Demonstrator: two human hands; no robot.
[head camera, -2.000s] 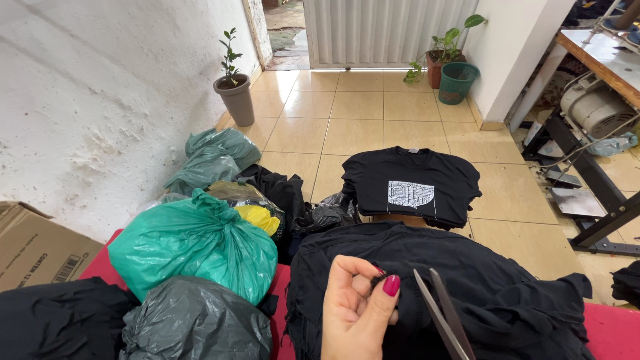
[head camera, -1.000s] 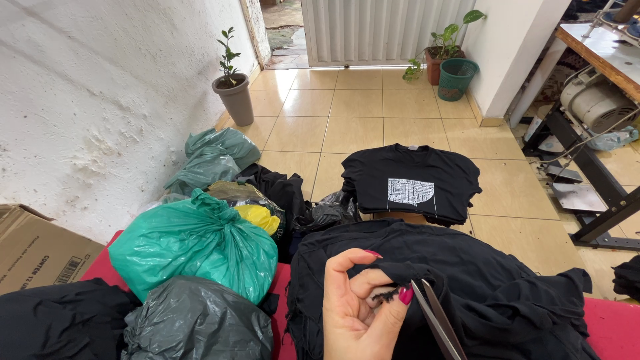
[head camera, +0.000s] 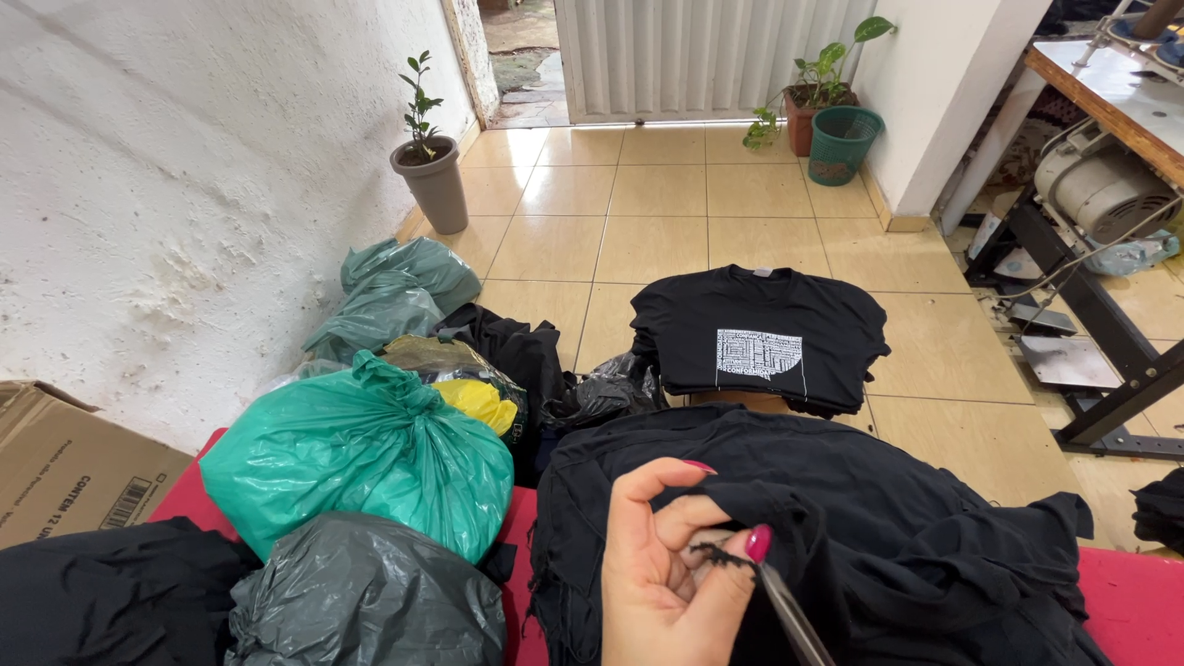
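My left hand (head camera: 671, 569) pinches a fold of black fabric (head camera: 786, 523) between thumb and fingers, with dark thread scraps (head camera: 721, 555) against the fingers. The blades of metal scissors (head camera: 791, 615) rise from the lower edge, their tips beside my left thumbnail and looking nearly closed. My right hand is not visible; the scissors' handles are outside the view. Under and around my left hand lies a pile of black garments (head camera: 666, 453) on a red surface (head camera: 1133, 592). Just beyond it, a folded black T-shirt (head camera: 758, 305) with a white print lies on top of a stack.
On the left are a green plastic bag (head camera: 351, 462), a grey plastic bag (head camera: 370, 592), black cloth (head camera: 111, 592) and a cardboard box (head camera: 74, 472). Potted plants (head camera: 435, 185) stand farther off on the tiled floor (head camera: 657, 222). A machine table (head camera: 1110, 102) with a motor is at right.
The scissors have shifted and their blades, apart two seconds ago, now look almost together beside my left thumb. My left hand now has a fold of fabric raised toward them.
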